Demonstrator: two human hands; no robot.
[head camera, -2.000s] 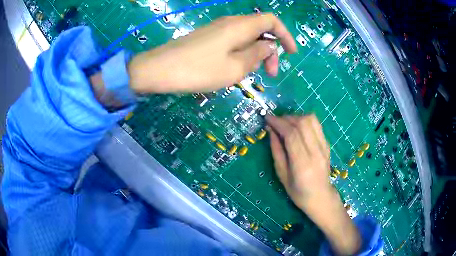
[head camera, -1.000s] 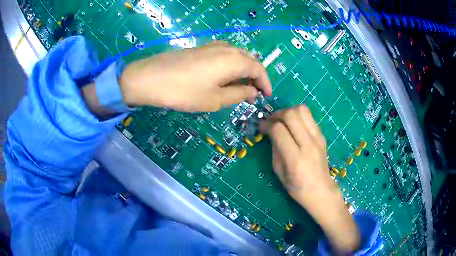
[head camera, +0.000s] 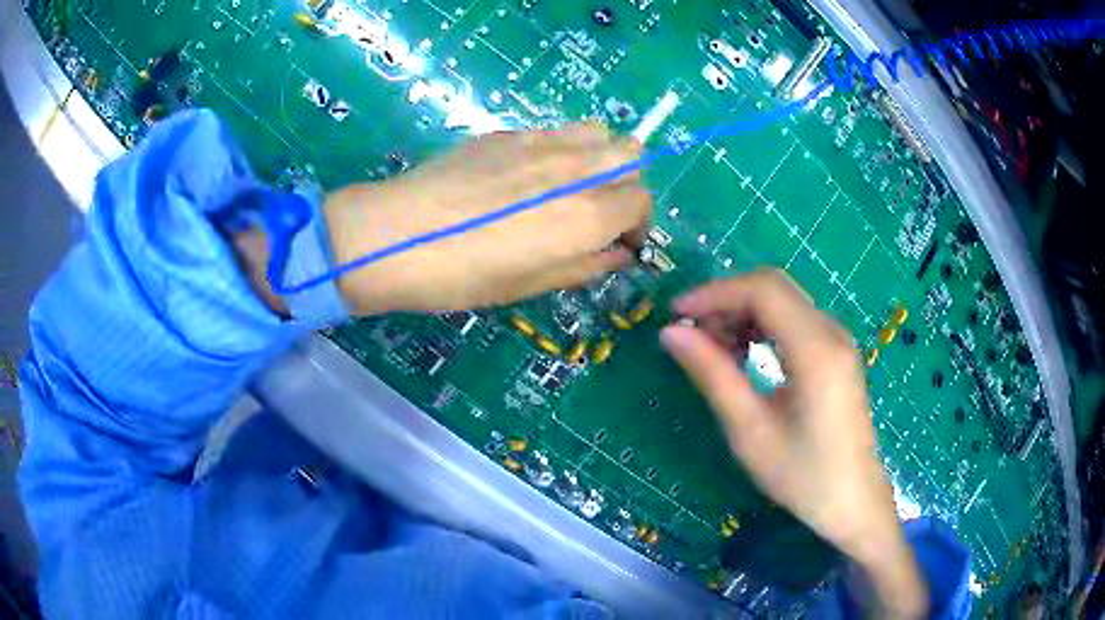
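A large green circuit board (head camera: 751, 194) fills the view. My left hand (head camera: 485, 248) is palm down over its middle, fingers curled down close to the board near a small pale part (head camera: 656, 252); its fingertips are partly hidden, and I cannot tell if they hold anything. My right hand (head camera: 806, 406) is to the right, thumb and forefinger pinched on a tiny pale-topped component (head camera: 686, 322) just above the board. Yellow disc capacitors (head camera: 577, 351) stand in a curved row below my left hand.
A bright blue grounding cord (head camera: 751, 126) runs from my left wrist strap (head camera: 310, 260) over my left hand to a coiled part at upper right. Pale metal rails border the board at the near edge (head camera: 400, 430) and far side (head camera: 969, 182). Dark, unclear things lie beyond the far rail.
My left hand has moved down over the board, and the cord now lies across its back. My right hand has shifted right and turned, its thumb and forefinger now clear of the other hand.
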